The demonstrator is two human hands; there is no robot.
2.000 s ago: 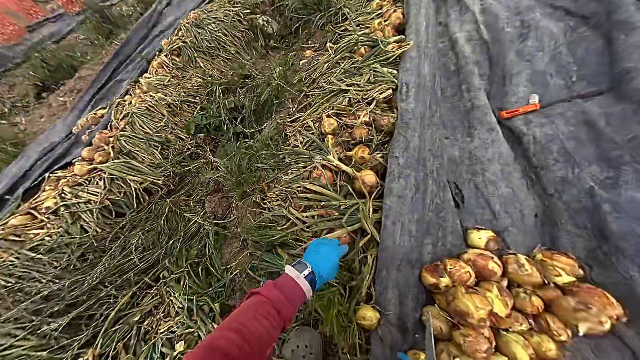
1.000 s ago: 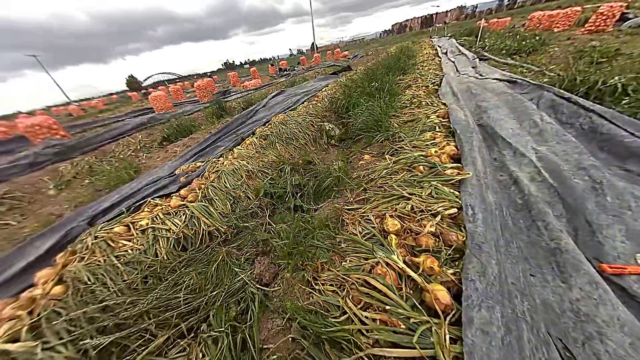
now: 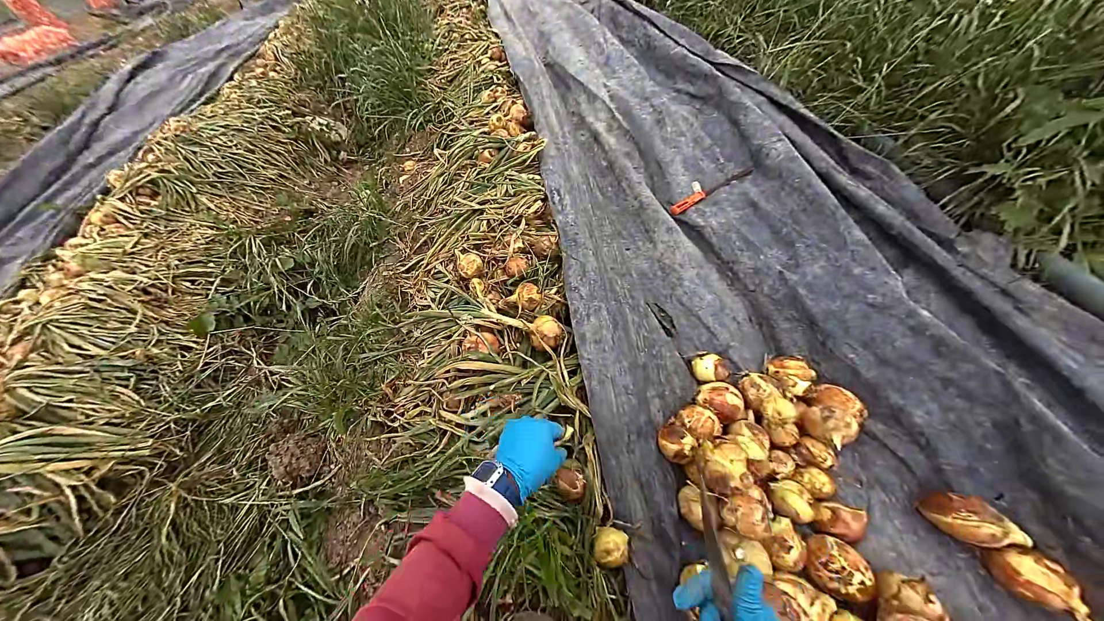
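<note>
My left hand (image 3: 530, 455), in a blue glove with a watch at the wrist, is at the onion tops beside the sheet; its fingers are bent, and what they touch is partly hidden. An onion (image 3: 569, 483) lies just below its fingers. At the bottom edge my right hand (image 3: 724, 597), also blue-gloved, grips a knife with its blade (image 3: 711, 517) pointing up over the heap of onions (image 3: 787, 500) on the dark fabric sheet (image 3: 638, 285). A single onion (image 3: 611, 547) rests at the sheet's left edge.
Rows of pulled onions with dry tops (image 3: 492, 302) run along the sheet's left side. An orange-handled tool (image 3: 688, 203) lies on the sheet. Two elongated onions (image 3: 975, 519) are at the right. Tall grass (image 3: 949, 103) borders the sheet, and a second sheet (image 3: 112, 129) is at the far left.
The view rose to the horizon, then came down again. Both hands, out of view one second ago, are visible now, the right one with the knife.
</note>
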